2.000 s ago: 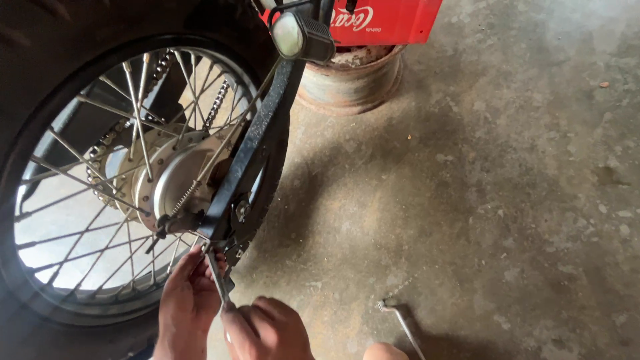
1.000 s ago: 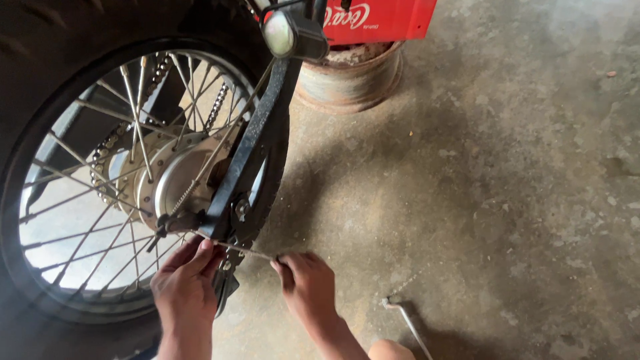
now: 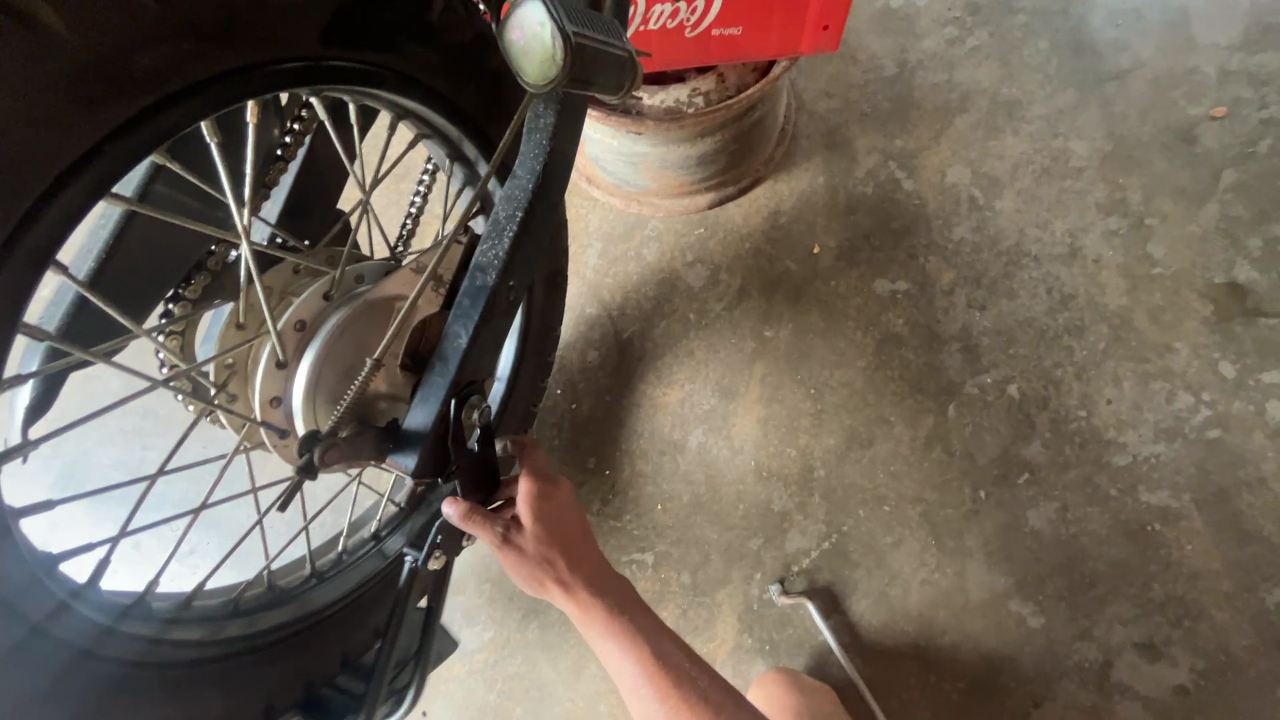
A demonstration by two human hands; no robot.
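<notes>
My right hand (image 3: 530,525) reaches to the end of the black swingarm (image 3: 495,275) of a motorcycle. Its thumb and fingers are around a black bracket (image 3: 477,462) by the axle end; whether they grip it is hard to tell. Left of the hand is the spoked rear wheel with its metal hub (image 3: 345,365), the brake rod spring (image 3: 355,395) and the drive chain (image 3: 285,150). My left hand is out of view. A metal wrench with a bent head (image 3: 825,630) lies on the concrete floor, right of my forearm.
A rusty wheel rim (image 3: 690,150) stands on the floor behind the swingarm, with a red crate (image 3: 745,30) on it. A black footpeg or lamp-like part (image 3: 570,50) juts out at the swingarm's upper end. Thin black rods (image 3: 400,620) hang below the hand.
My left hand has left the view. The thin metal tool seen in my right hand earlier no longer shows. My right hand has moved up against the bracket at the swingarm's end.
</notes>
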